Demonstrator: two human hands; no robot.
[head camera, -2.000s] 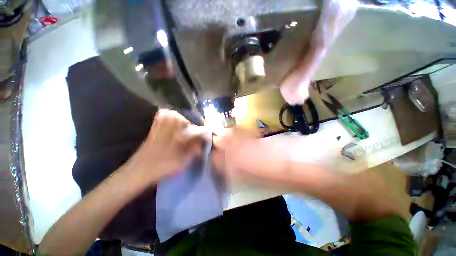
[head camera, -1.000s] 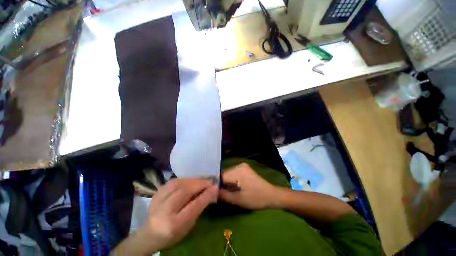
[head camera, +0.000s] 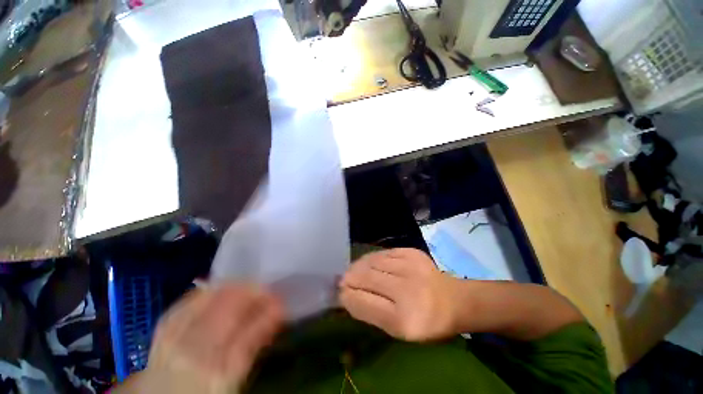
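A dark brown fabric panel (head camera: 220, 115) lies on the white table, its near end hanging over the front edge. A pale grey-blue lining piece (head camera: 304, 177) lies along its right side and runs down to my lap. My left hand (head camera: 223, 327), blurred, is at the lining's lower left end; its fingertips are not clear. My right hand (head camera: 401, 292) is closed on the lining's lower right corner.
Black scissors (head camera: 422, 65), green-handled snips (head camera: 487, 79) and a small bent metal piece (head camera: 485, 106) lie near the machine's keypad (head camera: 526, 17). A blue basket (head camera: 139, 308) stands below left. A brown scrap (head camera: 566, 73) lies at the right.
My hands have left the needle area and come down to my lap with the lining's end. Since the last earlier frame, my left hand has moved left and down, and the lining's lower end has spread wider.
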